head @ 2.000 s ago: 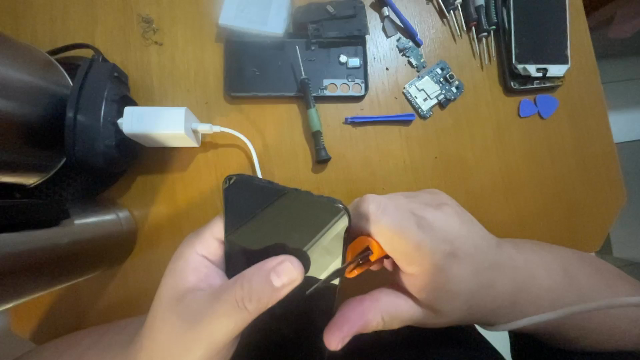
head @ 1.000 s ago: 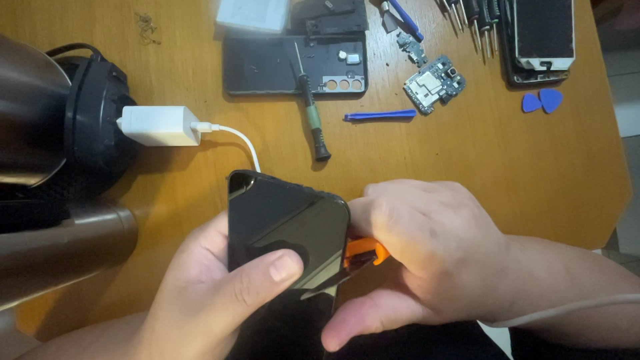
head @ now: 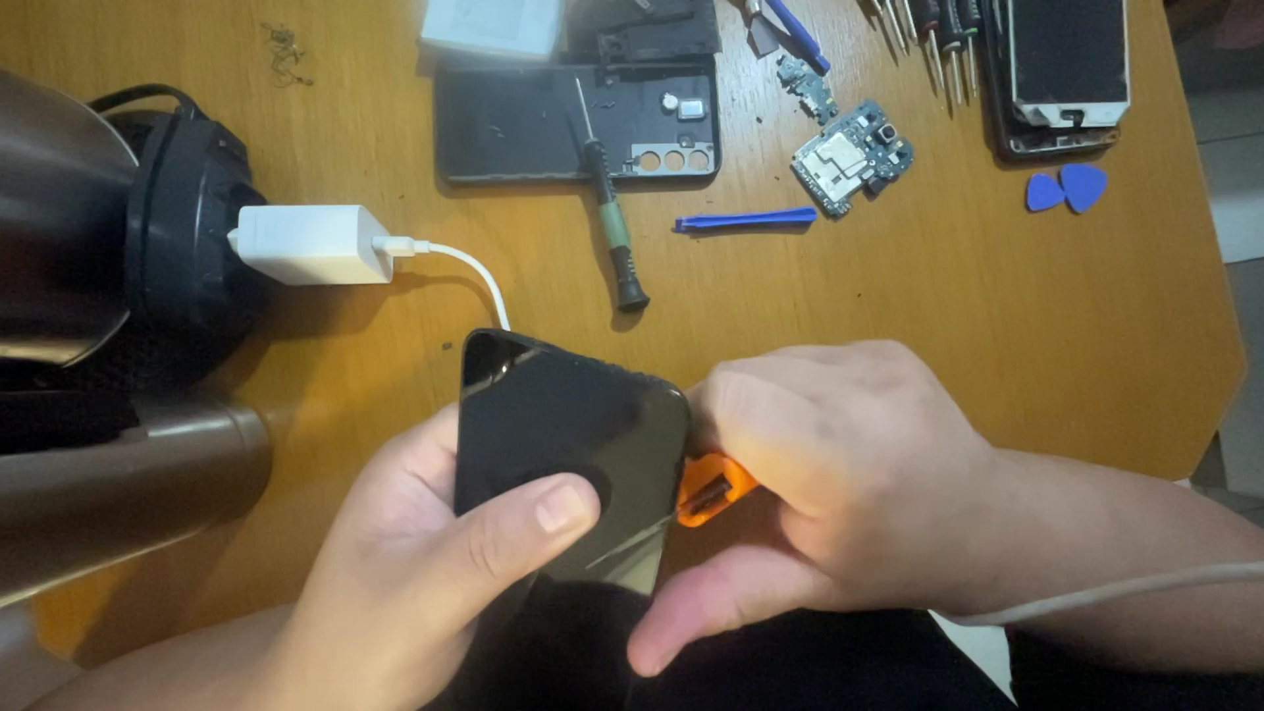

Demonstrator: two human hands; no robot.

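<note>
My left hand (head: 434,563) grips a black smartphone (head: 573,425), its thumb lying across the glossy screen. On the phone's right side, my right hand (head: 839,474) is closed around an orange-handled tool (head: 713,491); part of the handle shows below the curled fingers, and its tip is hidden at the phone's edge. The right thumb points down near the phone's lower right edge. A white cable (head: 479,272) runs from a white power adapter (head: 316,245) and passes out of sight behind the phone's top.
Behind the phone lie a screwdriver (head: 612,222), a black phone housing (head: 523,128), a blue plastic pry tool (head: 746,220) and a circuit board (head: 849,158). Two blue picks (head: 1083,188) lie near stacked phones (head: 1066,59). A metal appliance (head: 59,217) stands at the left.
The orange tool's thin metal part, seen over the screen two seconds ago, no longer shows; its handle now meets the phone's right edge. The left hand keeps its grip.
</note>
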